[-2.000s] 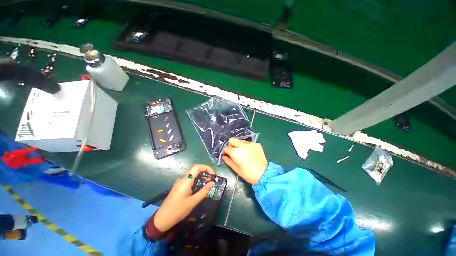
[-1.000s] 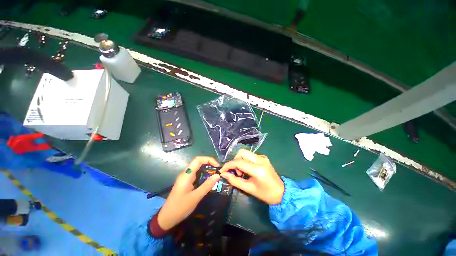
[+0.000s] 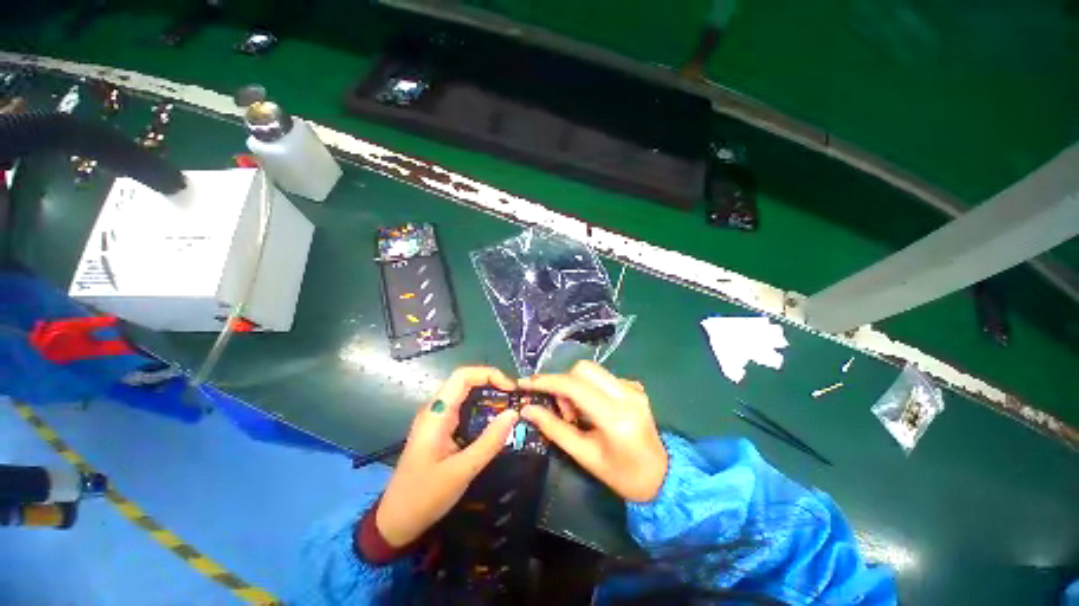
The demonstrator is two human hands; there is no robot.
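An open-backed phone unit (image 3: 491,509) is held at the bench's front edge, its upper end showing circuitry between my hands. My left hand (image 3: 440,462) grips its upper left side, thumb on the circuitry. My right hand (image 3: 603,429) has its fingertips pressed together at the upper right of the unit; whether a small part is between them is hidden. A clear plastic bag of dark parts (image 3: 550,296) lies just beyond my hands. A second open phone unit (image 3: 418,290) lies on the bench left of the bag.
A white box (image 3: 166,255), a bottle (image 3: 294,160) and a black hose (image 3: 89,144) are at left. A white crumpled piece (image 3: 745,345), tweezers (image 3: 783,431) and a small bag (image 3: 909,408) lie right. Beyond the chipped rail are a black tray (image 3: 532,118) and phone units (image 3: 731,189). A pale post crosses upper right.
My right hand has left the parts bag and moved to the upper end of the held phone unit. My left hand has kept its hold. The whole view has shifted slightly.
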